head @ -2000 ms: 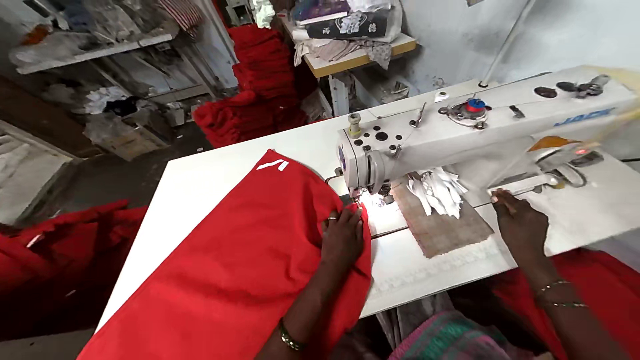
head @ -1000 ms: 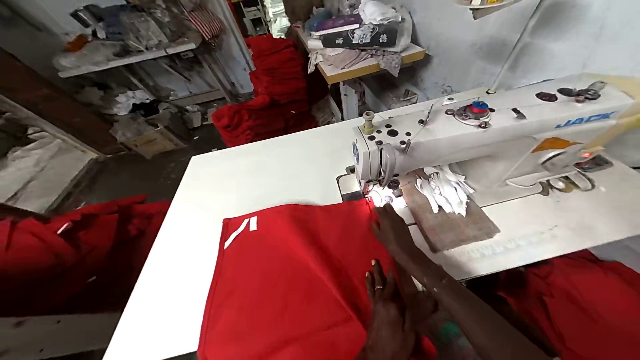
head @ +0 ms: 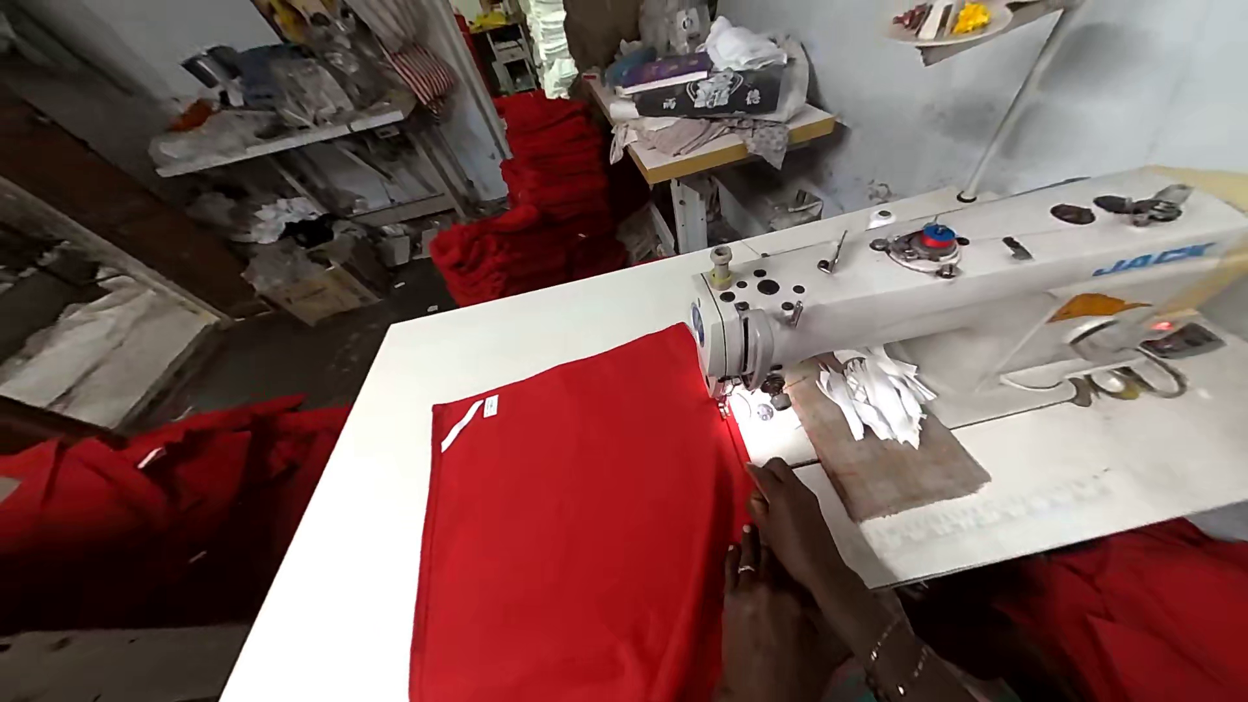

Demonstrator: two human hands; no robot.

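A red cloth panel [head: 575,517] lies flat on the white sewing table, with a white strip and a small label near its far left corner. Its right edge runs under the needle area of a Jack sewing machine [head: 877,292], where a lamp shines. My right hand [head: 795,512] pinches this edge just in front of the needle area. Nearer to me, my left hand [head: 770,614] rests on the cloth with the fingers at the same edge, partly below my right arm. White fabric strips [head: 877,395] lie on a brown cloth piece [head: 897,468] right of the needle.
A stack of red cloth [head: 556,185] stands behind the table. More red cloth lies at the left [head: 175,517] and lower right [head: 1121,604]. A small side table [head: 673,168] holds a box and rags. A cluttered shelf [head: 283,141] is at the back left.
My right hand has come from the machine bed on the right to the cloth's edge. My left hand has moved back from the needle area toward me. The red panel now lies turned and flatter.
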